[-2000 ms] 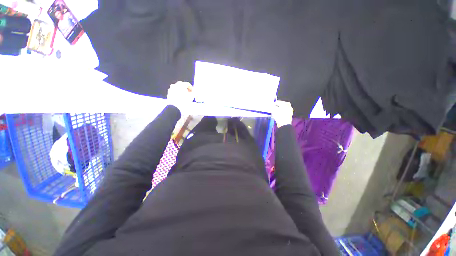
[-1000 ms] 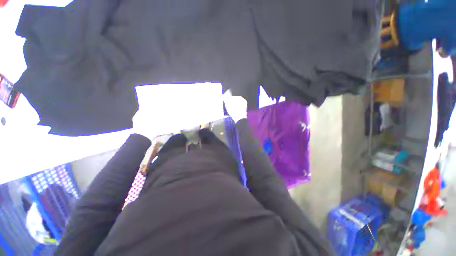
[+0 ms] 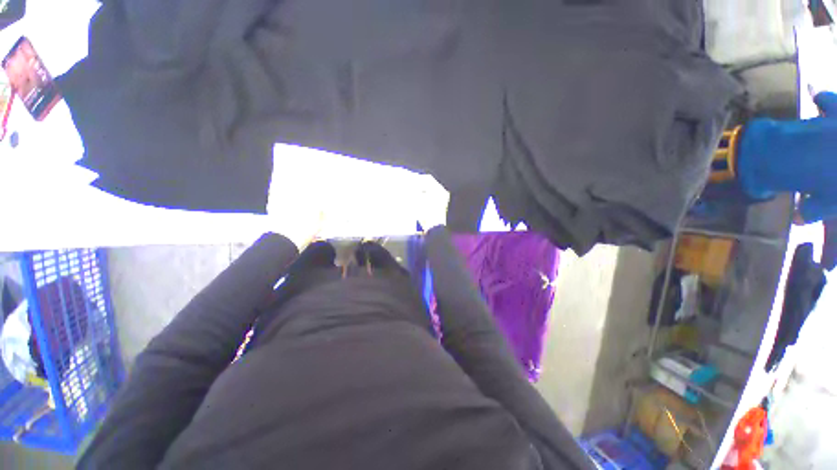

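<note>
A stiff white card [image 3: 344, 191] lies tilted over the near edge of a large black cloth [image 3: 395, 87], its left end higher. My right hand [image 3: 435, 202] grips the card's right end, with the fingers over its upper corner. My left hand [image 3: 298, 226] is at the card's lower left. It is so overexposed that it blends with the card, and its fingers cannot be made out. The black cloth lies in folds across the white table [image 3: 184, 225], its jagged layered edge hanging at the right.
A phone [image 3: 31, 79] lies on the table at the upper left. A blue crate [image 3: 78, 340] stands below left. A purple bag [image 3: 514, 294] hangs below the table edge. A person in blue [image 3: 789, 158] is at the right, beyond a rack with boxes [image 3: 684, 374].
The view has swung back left, so the phone shows more fully. My right hand has moved onto the card's upper right corner. The card now slopes down to the right. The person in blue appears lower.
</note>
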